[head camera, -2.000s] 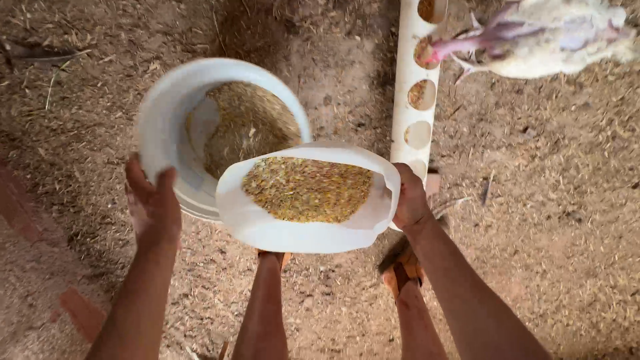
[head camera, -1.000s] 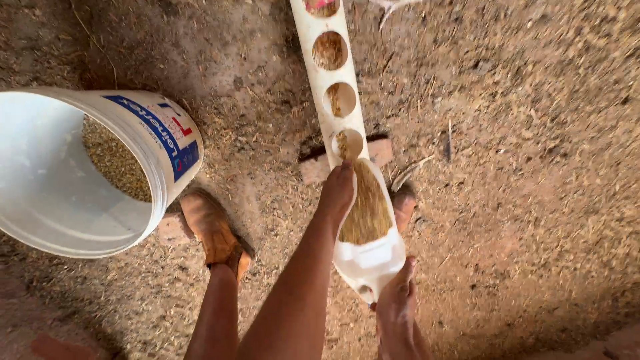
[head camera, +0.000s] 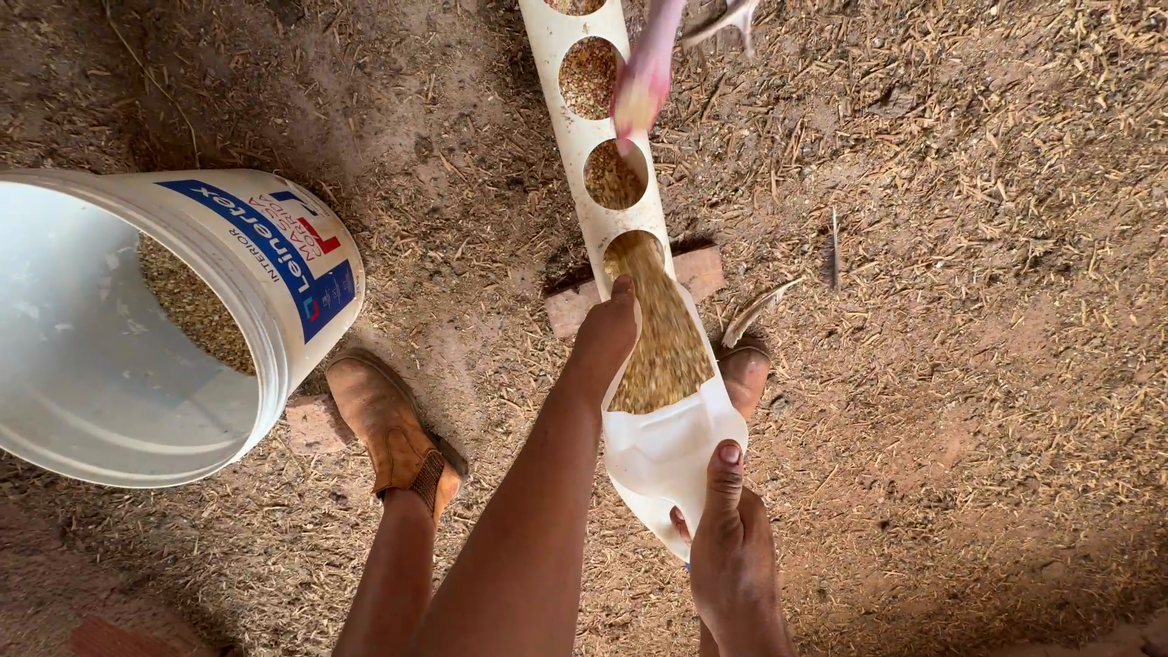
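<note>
Both my hands hold a cut white plastic jug, tilted toward a white pipe feeder with round holes. Grainy feed slides from the jug into the nearest hole. My left hand grips the jug's left edge near its mouth, the thumb by that hole. My right hand is closed around the handle end, thumb on top. Farther holes show feed inside. At the left, a white plastic bucket leans over with feed in it.
A bird's pink head reaches over the pipe from above, beside my pouring spot. Bricks lie under the pipe and by the bucket. My brown boots stand on litter-strewn dirt, with a feather to the right.
The jug went from beside the bucket to the pipe's near end, and my left hand took hold of it. Over the last second feed has run forward from it, and the bird's head has come into view.
</note>
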